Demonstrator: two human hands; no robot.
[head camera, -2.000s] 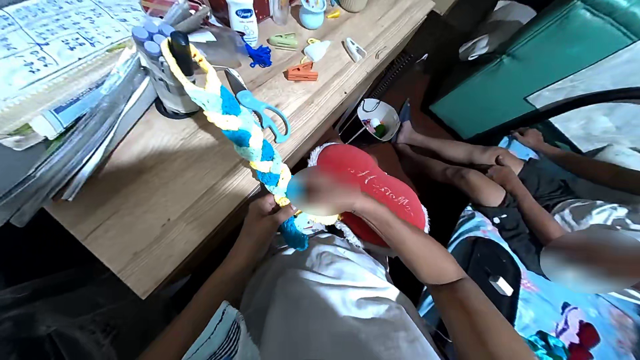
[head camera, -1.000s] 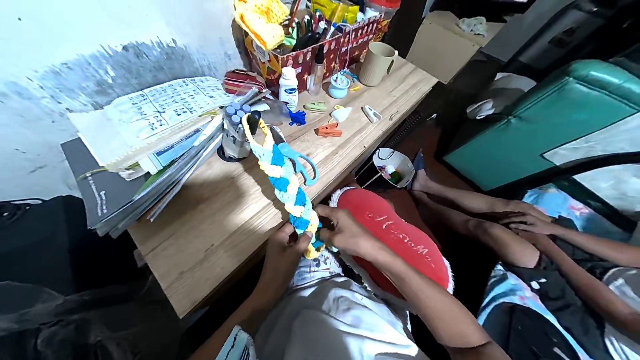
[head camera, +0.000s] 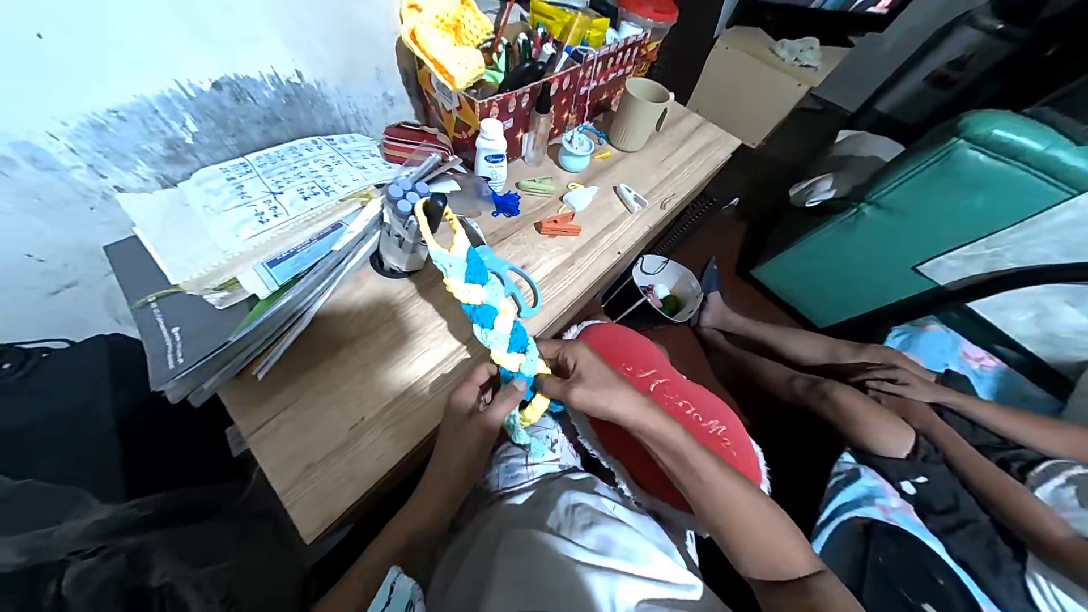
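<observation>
A thick braid of yellow, light blue and teal crocheted strands (head camera: 489, 310) runs from a black knob at the clear pen holder (head camera: 404, 242) down to my lap. Its upper yellow loop is hooked around that knob. My left hand (head camera: 484, 399) pinches the lower part of the braid from the left, thumb on top. From the right, my right hand (head camera: 578, 378) holds the same part, its fingertips partly hidden. Below my hands hang loose ends. Just right of the braid lie scissors with light blue handles (head camera: 518, 285), their blades hidden.
On the wooden desk (head camera: 340, 425) are stacked papers (head camera: 280, 195), a white bottle (head camera: 491, 157), an orange clip (head camera: 558, 224), a mug (head camera: 639, 115) and a red box (head camera: 510, 106) of supplies. A red cushion (head camera: 671, 408) lies right of my lap. Another person sits at the right, near a white bin (head camera: 667, 289).
The view has shifted to show more of the desk and wall. My right hand, earlier blurred over the braid's lower end, now grips its right side. The other person's hands now rest together on a leg.
</observation>
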